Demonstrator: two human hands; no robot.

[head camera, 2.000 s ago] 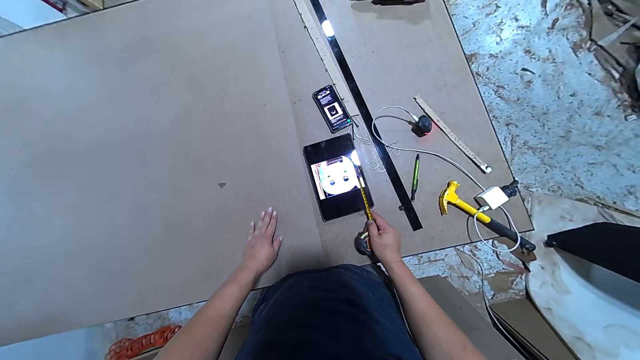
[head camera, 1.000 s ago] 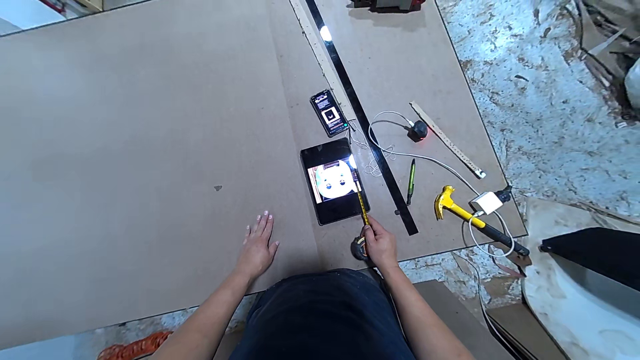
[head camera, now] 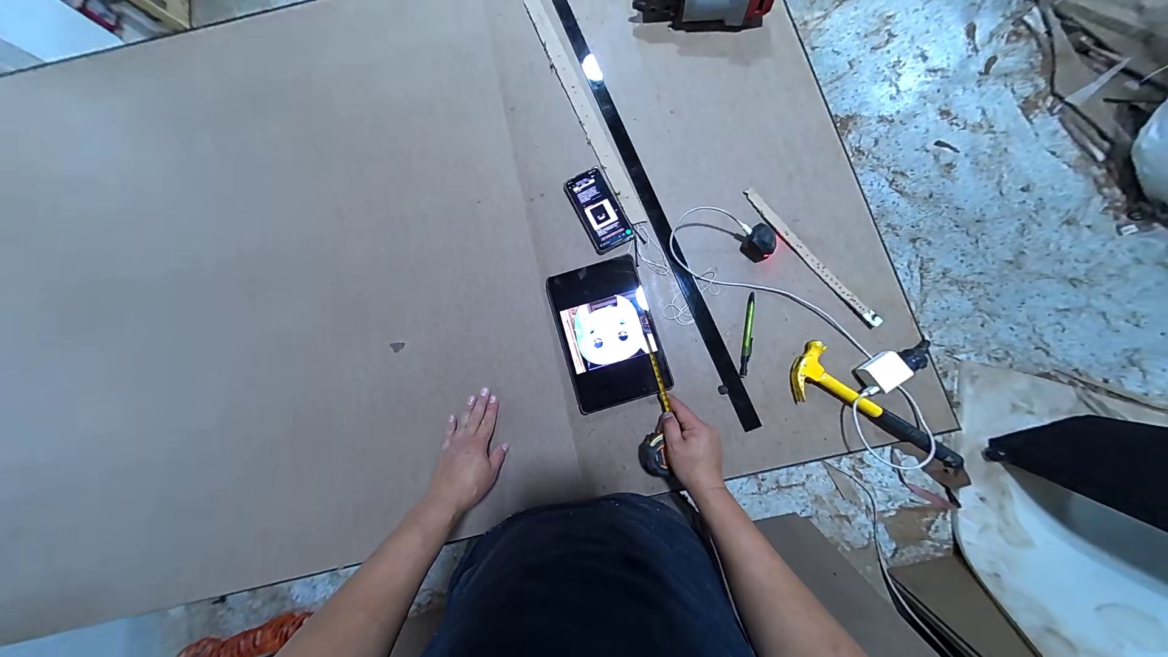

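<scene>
My right hand (head camera: 693,447) grips the yellow blade of a tape measure (head camera: 653,454), whose dark case hangs at the fingers' left. The blade's free end lies over the right part of a black tablet (head camera: 607,392), which shows a round white face-like picture. My left hand (head camera: 470,456) rests flat on the brown board, fingers spread, holding nothing. Just above the tablet lies a smartphone (head camera: 598,210) with a lit screen. A long black strip (head camera: 675,246) runs slantwise at the tablet's right, beside a pale strip (head camera: 584,100). Farther right is a green pen (head camera: 748,333).
A yellow claw hammer (head camera: 839,388) lies near the board's right corner under a white charger (head camera: 883,372) and its cable. Above them are a short measuring strip (head camera: 812,258) and a small black device (head camera: 758,243). A red and black tool (head camera: 712,11) sits at the top edge.
The view has shifted slightly, showing more of the tool at the top. Both hands keep their places, the right still on the tape measure.
</scene>
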